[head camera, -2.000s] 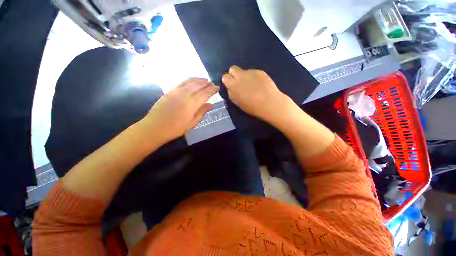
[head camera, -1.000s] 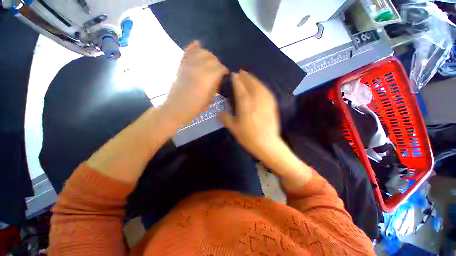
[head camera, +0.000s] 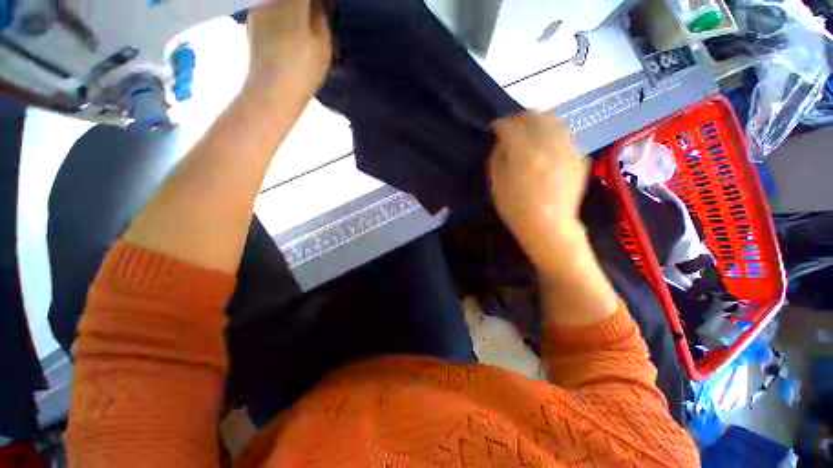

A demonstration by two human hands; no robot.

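A black cloth panel [head camera: 411,101] lies folded and rumpled right of the needle, partly over the ruler edge. My left hand [head camera: 290,46] is at the top, gripping the panel's upper left part; its fingertips are near the picture's edge. My right hand [head camera: 539,169] holds the panel's right edge near the table front, slightly blurred. A larger black panel [head camera: 91,210] lies at the left, below the presser foot area, partly hidden by my left forearm. The sewing machine head [head camera: 82,55] is at the upper left with a blue-grey part [head camera: 146,102] under it.
The grey ruler strip [head camera: 352,228] runs along the table front. A red slotted basket [head camera: 722,201] with black and white scraps stands at the right. A small box with a green item [head camera: 703,20] and clear bags [head camera: 781,82] are at the upper right. Black cloth [head camera: 365,311] hangs into the lap.
My left hand has moved up and away from me with the panel's edge. My right hand has moved right. The right panel has become folded and bunched. The view has shifted slightly.
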